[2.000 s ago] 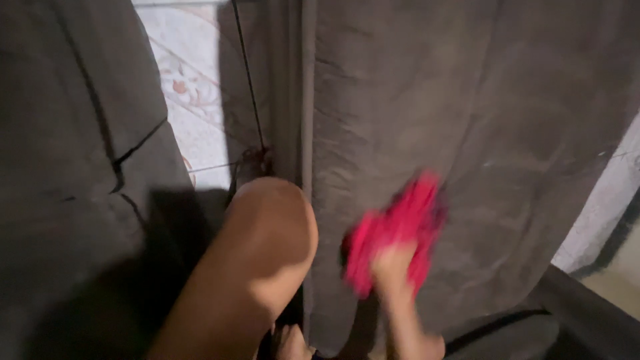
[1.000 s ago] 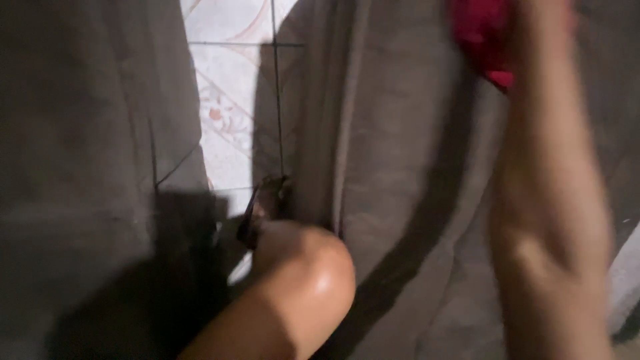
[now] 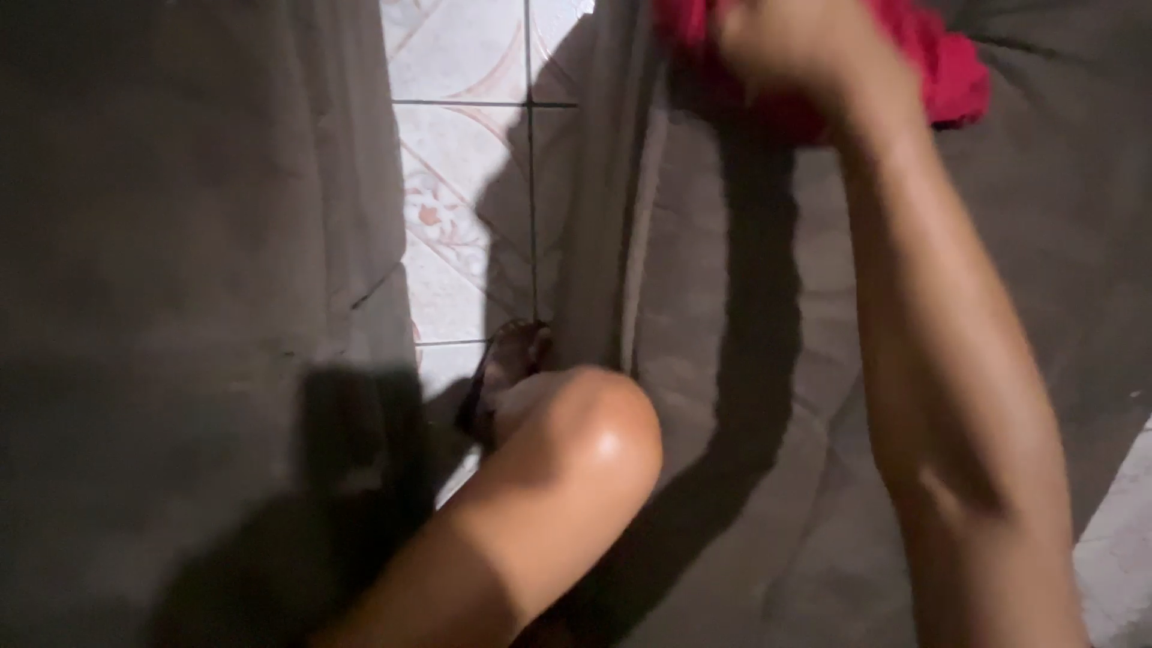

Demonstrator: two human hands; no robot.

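My right hand (image 3: 801,45) is at the top of the view, blurred, and presses on a crumpled red cloth (image 3: 958,81). The cloth lies on the grey-brown fabric cushion (image 3: 756,558) of what looks like a sofa. My forearm reaches up to it from the lower right. Part of the cloth is cut off by the top edge, and the fingers are too blurred to make out singly. My left hand is out of view.
My bent knee (image 3: 603,432) is at the lower middle, above a foot (image 3: 513,360) on patterned white floor tiles (image 3: 450,225). Another grey upholstered piece (image 3: 180,225) stands at the left. Dark shadows fall across both pieces.
My right hand and the red cloth have moved away from me over the cushion, from the lower middle to the top of the view. The view has shifted somewhat.
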